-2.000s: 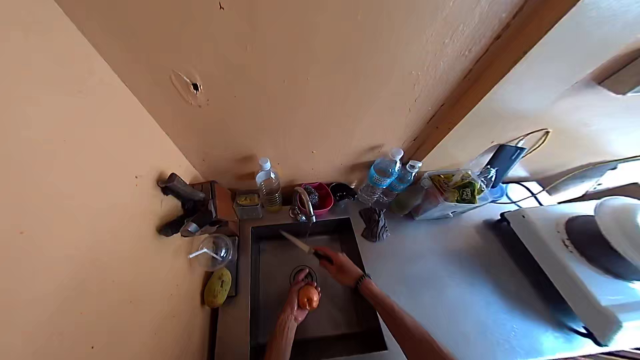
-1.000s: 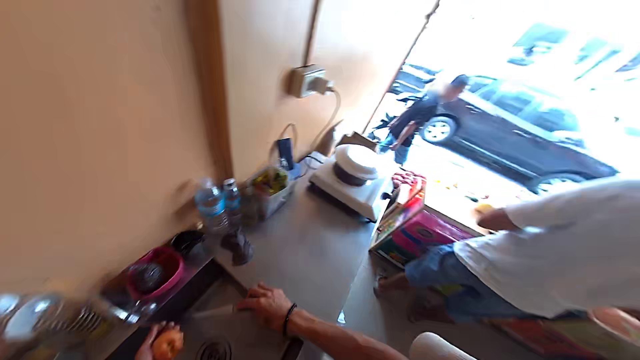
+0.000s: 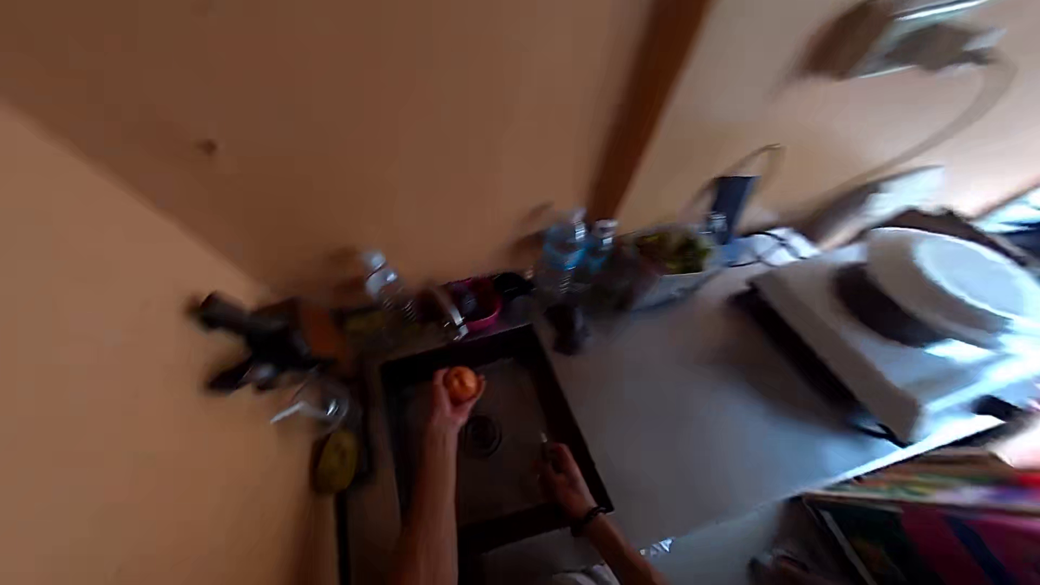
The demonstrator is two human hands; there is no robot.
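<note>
My left hand (image 3: 447, 406) holds an onion (image 3: 461, 383) over the upper part of the metal sink (image 3: 520, 496), close to the faucet (image 3: 452, 318). Lower right, above the basin's right side, my right hand (image 3: 562, 479) is closed around a knife (image 3: 546, 445); its blade is blurred and barely visible. A dark bracelet circles the right wrist. The two hands are apart, and the knife does not touch the onion. The drain (image 3: 481, 435) shows between them.
Behind the sink stand a plastic bottle (image 3: 386, 280), a pink bowl (image 3: 485, 305) and water bottles (image 3: 562, 248). A knife block (image 3: 313, 333), a clear cup (image 3: 325, 402) and a yellowish-green fruit (image 3: 335, 461) are at left. A white appliance (image 3: 861, 325) stands on the metal counter (image 3: 682, 439) at right.
The view has swung right and then back left. Compared with two seconds ago, the left hand has moved with the onion toward the faucet, and the right hand with the knife has moved away from it.
</note>
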